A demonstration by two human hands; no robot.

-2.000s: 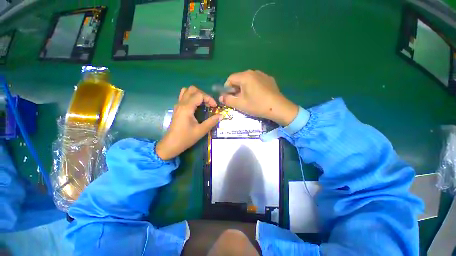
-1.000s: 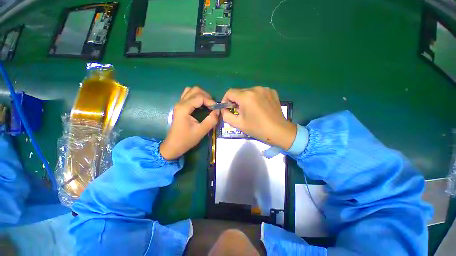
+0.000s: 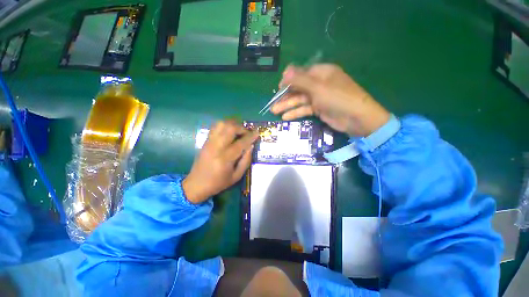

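The opened tablet unit (image 3: 292, 203) lies upright in front of me, its bright panel towards me. Its mainboard (image 3: 287, 142) shows at the far end, with small gold parts at the left corner. My left hand (image 3: 219, 159) rests over the board's left edge, fingertips bent close together at that corner; whether they hold anything is hidden. My right hand (image 3: 330, 98) is raised above and beyond the board's far edge, slightly blurred. It holds tweezers (image 3: 275, 100) whose two tips are parted and point down-left, clear of the board.
Amber film sheets (image 3: 110, 119) lie at left, half in a clear plastic bag (image 3: 95, 191). Several other tablets (image 3: 209, 35) lie along the far side. A white sheet (image 3: 359, 246) is right of the tablet. A blue tray (image 3: 32, 133) and a co-worker's sleeve (image 3: 14, 223) are at far left.
My right hand has lifted off the board, moved up and right, and the tweezers now point down-left. The board is uncovered. My left hand's fingers have closed in nearer the board's corner.
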